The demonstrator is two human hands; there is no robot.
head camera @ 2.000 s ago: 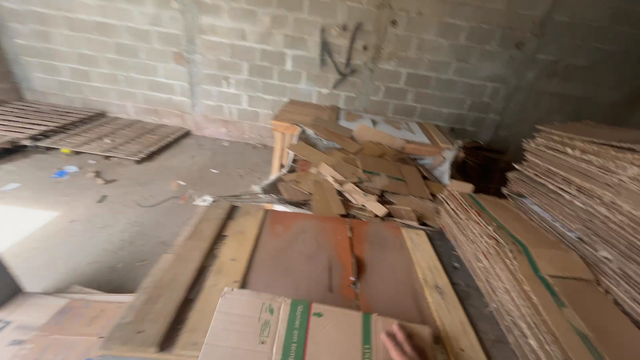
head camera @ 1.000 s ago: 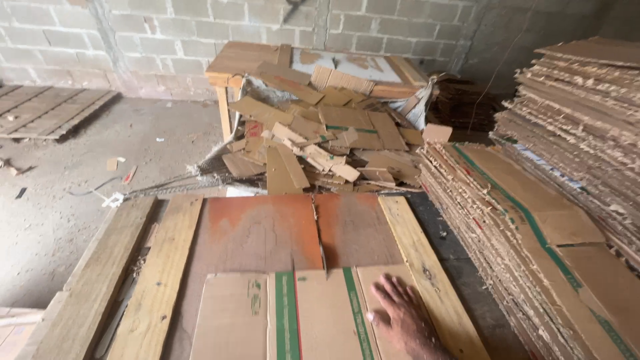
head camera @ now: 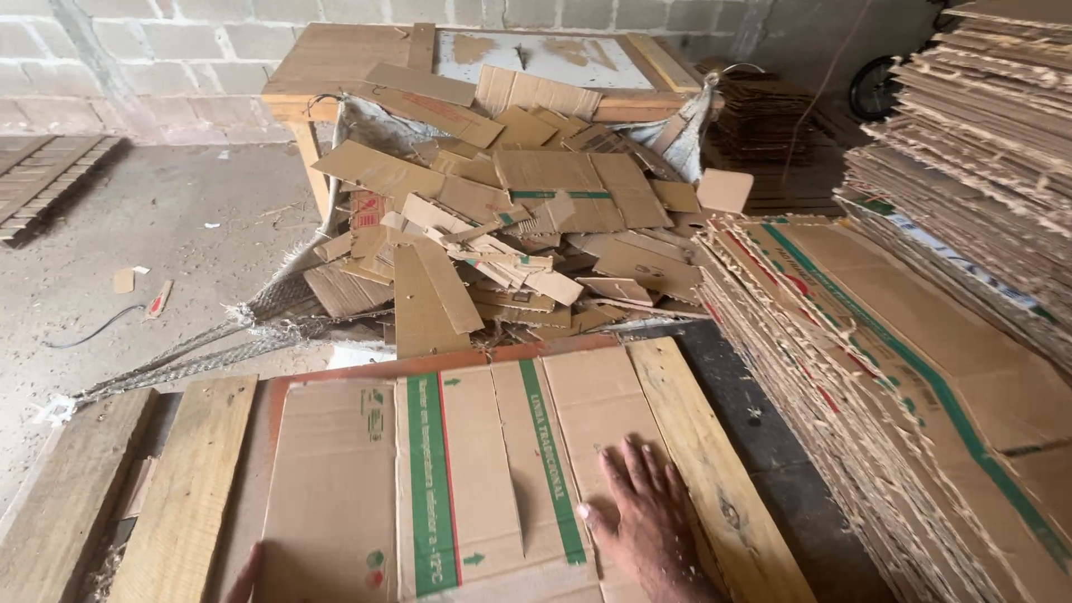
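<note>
A flattened cardboard box [head camera: 452, 477] with green printed stripes lies on the worktable between two wooden boards, the left board [head camera: 188, 477] and the right board [head camera: 712, 452]. My right hand [head camera: 649, 515] rests palm down on the right part of the cardboard, fingers apart. Only a small part of my left hand [head camera: 244, 578] shows, at the cardboard's lower left edge; its fingers are mostly out of view. A reddish-brown strip of the table surface [head camera: 435, 362] shows beyond the cardboard's far edge.
Beyond the table, a woven sack [head camera: 289, 293] overflows with cardboard scraps [head camera: 536, 226], against a second wooden table [head camera: 352, 63]. Tall stacks of flattened cardboard stand at right, a nearer one [head camera: 904, 377] and a higher one [head camera: 997, 142]. Wooden slats [head camera: 50, 180] lie on the floor at far left.
The cardboard has moved farther up the table and covers more of its reddish surface. My left hand has come into sight at the lower left. The view has tilted and shifted.
</note>
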